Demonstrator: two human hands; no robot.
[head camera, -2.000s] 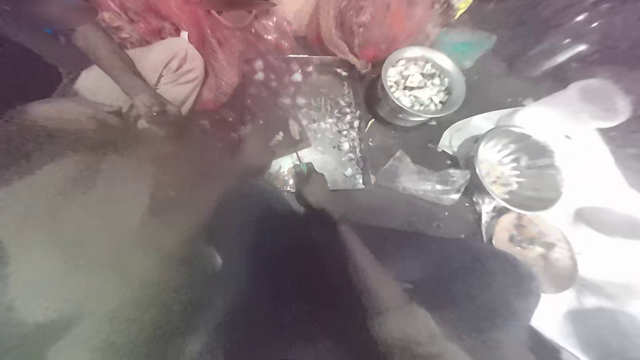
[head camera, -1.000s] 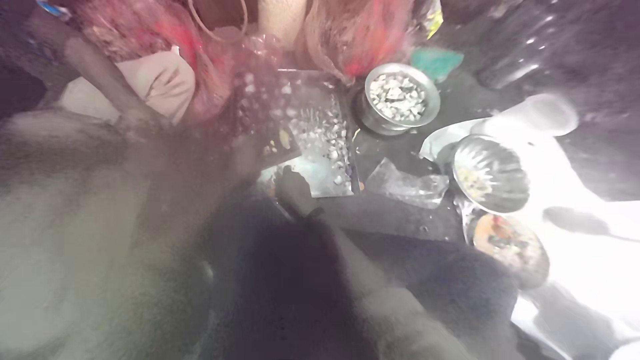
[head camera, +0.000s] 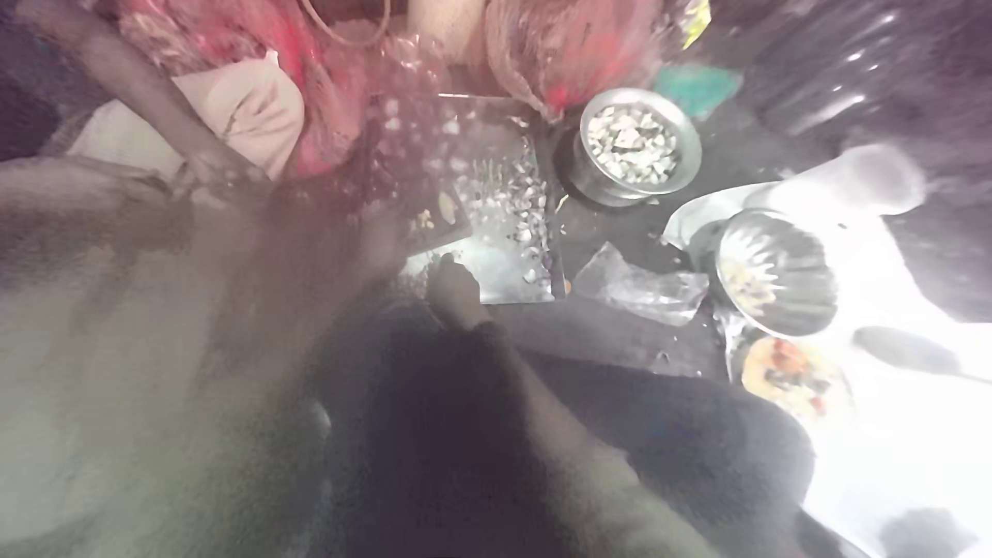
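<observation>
My right hand (head camera: 456, 291) is at the near edge of a shiny metal tray (head camera: 504, 275), its fingers curled; whether it holds something is unclear. My left hand (head camera: 384, 244) is only a faint blur left of it, and its fingers cannot be made out. On the tray lie many small whitish pieces (head camera: 529, 205), mostly along the right side, and a pale oval piece (head camera: 447, 208) on a dark area near its middle. Beyond the tray's right side stands a round metal pot (head camera: 612, 190) holding chopped white pieces (head camera: 632, 143).
A clear plastic bag (head camera: 639, 287) lies right of the tray. Farther right are a fluted metal bowl (head camera: 798, 279), a round patterned plate (head camera: 798, 380) and a translucent cup (head camera: 891, 178). Reddish plastic bags (head camera: 581, 46) stand behind. Another person's hands (head camera: 217, 174) are at upper left, by a pale cloth.
My right hand has shifted slightly left along the tray's near edge since the oldest frame. A thin object seen above its fingers then no longer shows. The view has shifted somewhat.
</observation>
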